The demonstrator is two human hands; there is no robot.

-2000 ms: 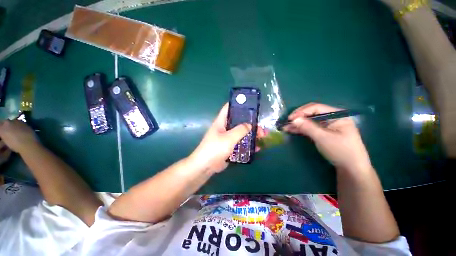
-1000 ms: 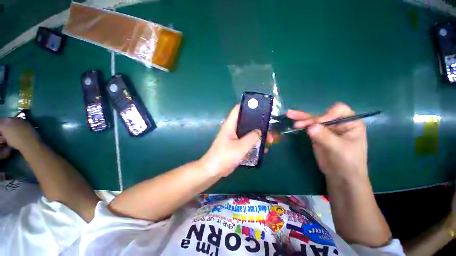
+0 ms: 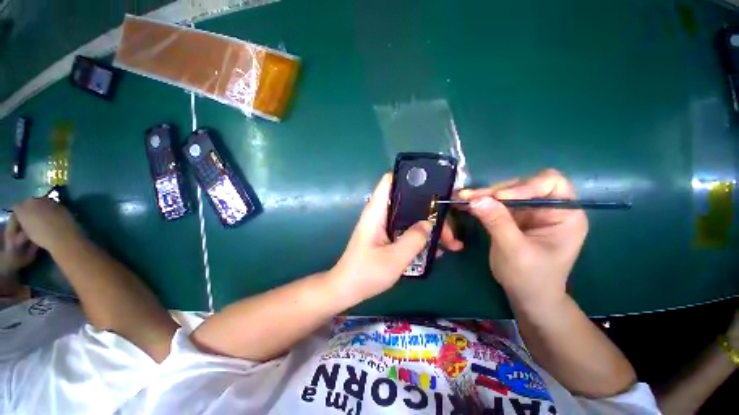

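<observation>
My left hand (image 3: 381,241) holds a black phone body (image 3: 413,198) upright above the green bench, thumb across its lower front. A silver-grey disc shows near its top end and a shiny patch at its bottom end. My right hand (image 3: 531,231) holds thin dark tweezers (image 3: 559,203) almost level. Their tip is at the right side of the phone body, beside a small yellowish spot. Whether the tip touches, and whether it holds a part, I cannot tell. A clear film (image 3: 417,128) lies flat just beyond the phone body.
Two phone bodies (image 3: 167,174) lie at the left by a pale strip (image 3: 202,263), another farther back. An amber sheet in a clear sleeve (image 3: 190,61) lies beyond them. Yellow tape (image 3: 715,215) is at the right. A neighbour's hands (image 3: 36,227) are at the left edge, another person's arm lower right.
The tweezers' tip has moved left onto the phone body's right side. A neighbour's arm at the upper right has withdrawn, and a phone body now lies at the right edge.
</observation>
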